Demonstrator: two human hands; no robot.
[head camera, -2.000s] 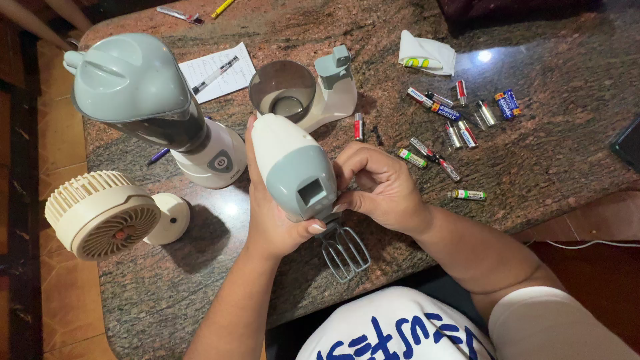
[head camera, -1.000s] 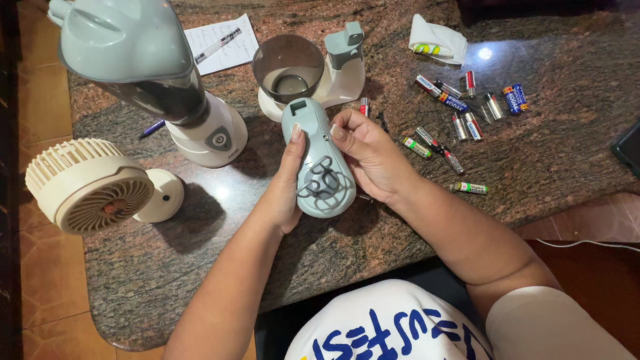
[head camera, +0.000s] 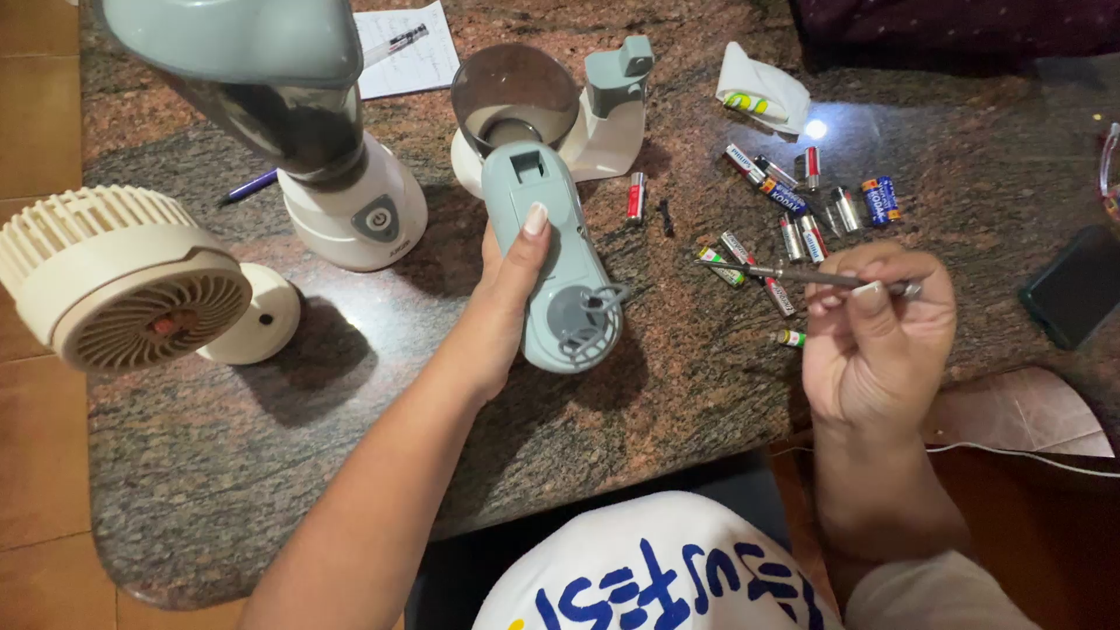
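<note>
My left hand (head camera: 499, 306) grips a toy hand mixer (head camera: 551, 236) by its side, with its grey-green underside and a rectangular opening facing up. The wire beaters (head camera: 595, 328) are at the end nearer me. My right hand (head camera: 879, 328) pinches a thin screwdriver (head camera: 787, 274), its tip pointing left over the loose batteries (head camera: 792, 236). Beyond the mixer stands its white stand (head camera: 612, 140) with a smoky translucent bowl (head camera: 516, 92). A red and silver battery (head camera: 636, 196) and a small dark piece (head camera: 666, 217) lie to the right of the mixer.
On the left are a toy blender (head camera: 354, 210), a cream fan (head camera: 131, 280) and a purple pen (head camera: 249, 187). Written paper (head camera: 407, 52) with a pen lies behind. A white crumpled wrapper (head camera: 761, 87), a dark bag (head camera: 962, 31) and a phone (head camera: 1072, 284) are farther right. The granite table's edge (head camera: 612, 477) runs near me.
The mixer has been turned underside up since the oldest frame. My right hand has moved away from it to the right, where the screwdriver now shows plainly.
</note>
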